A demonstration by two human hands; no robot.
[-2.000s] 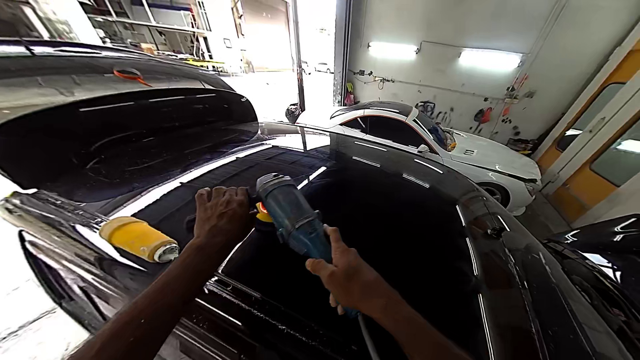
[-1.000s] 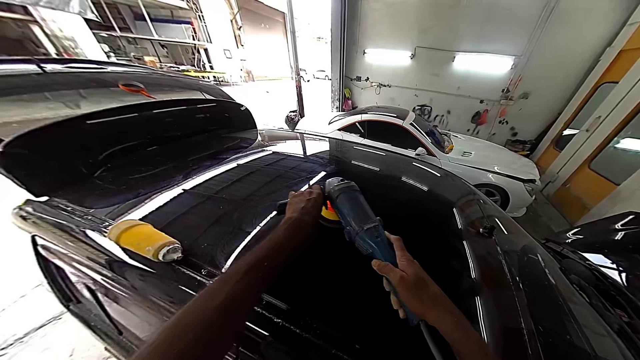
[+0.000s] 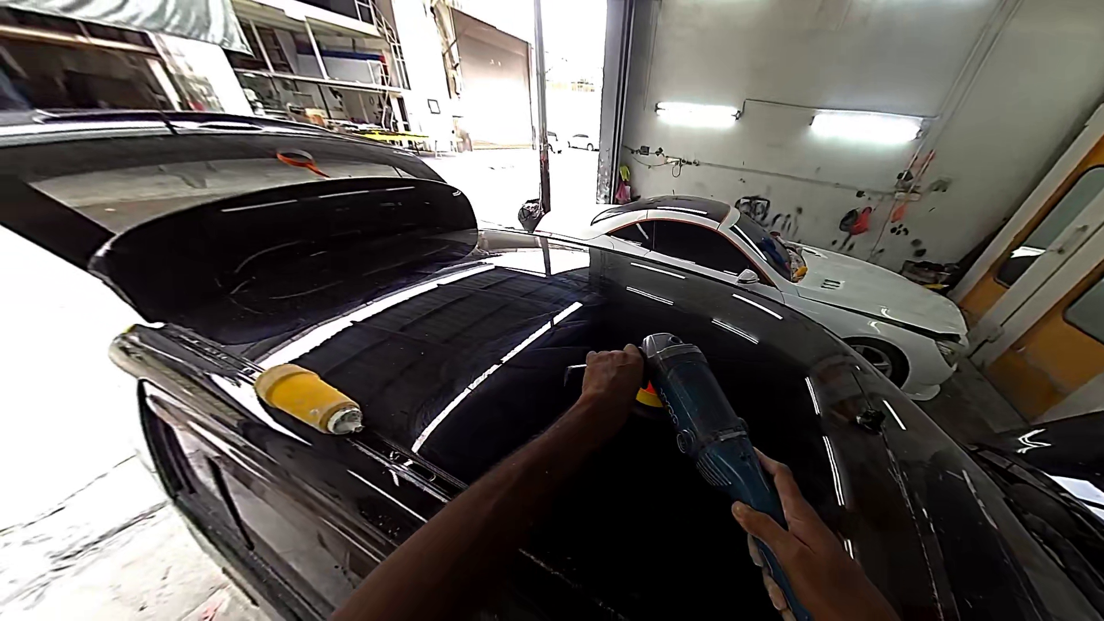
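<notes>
A blue rotary polisher (image 3: pixel 711 423) with a grey metal head lies across the black car's glossy roof panel (image 3: pixel 483 379). My left hand (image 3: pixel 612 379) grips its side handle at the head, and my right hand (image 3: pixel 802 526) is wrapped around the rear grip. Part of a yellow and orange pad (image 3: pixel 649 395) shows beneath the head; its contact with the panel is hidden. To the left, a yellow bottle (image 3: pixel 306 398) with a whitish, smeared end lies on its side near the panel's edge.
A raised black panel (image 3: pixel 293 250) stands at the left, with an orange strip (image 3: pixel 302 162) behind it. Beyond the black car is a white car (image 3: pixel 828 293) beside the wall. Another dark car (image 3: pixel 1052 457) is at the right edge. Shelving (image 3: pixel 328 78) stands at the back left.
Both hands and the polisher have moved right across the dark panel from where they were two seconds ago. The yellow bottle still lies near the edge.
</notes>
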